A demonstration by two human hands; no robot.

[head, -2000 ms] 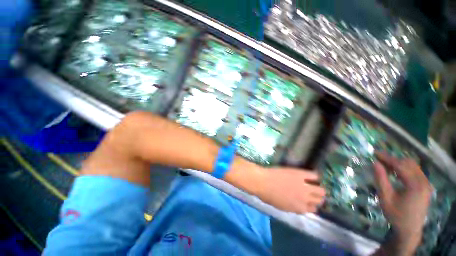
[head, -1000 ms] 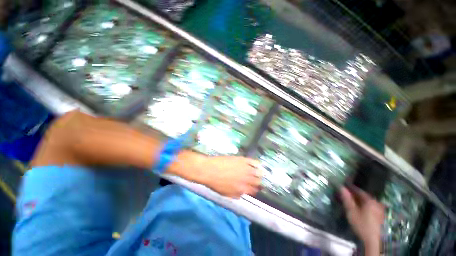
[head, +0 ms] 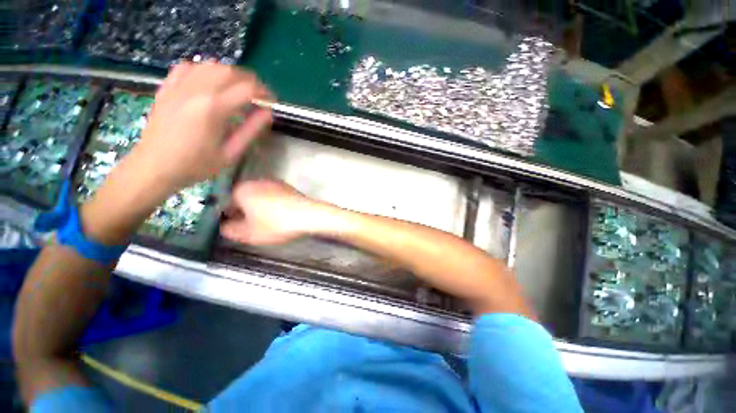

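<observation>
My left hand (head: 198, 121), with a blue strap (head: 77, 234) on its wrist, is raised over the far rail, fingers bent and blurred. Thumb and fingers are apart; whether they hold a small part cannot be told. My right hand (head: 266, 211) reaches across the conveyor, its curled fingertips at the right edge of a carrier (head: 211, 218) with green circuit boards (head: 190, 211). The fingertips are partly hidden, so a grip on the edge cannot be told. My left forearm and hand cover part of that carrier.
A pale conveyor bed (head: 363, 189) shows right of the carrier. Another carrier with boards (head: 637, 266) stands further right. Beyond the far rail (head: 387, 137), the green mat (head: 294, 56) bears a silvery pile (head: 460, 97) and a darker pile (head: 165, 31). The near rail (head: 323, 310) runs before my body.
The view has shifted. My left hand has risen from the near side to the far rail. My right hand has moved from the far right to the left carrier's edge. Bare conveyor bed now shows in the middle.
</observation>
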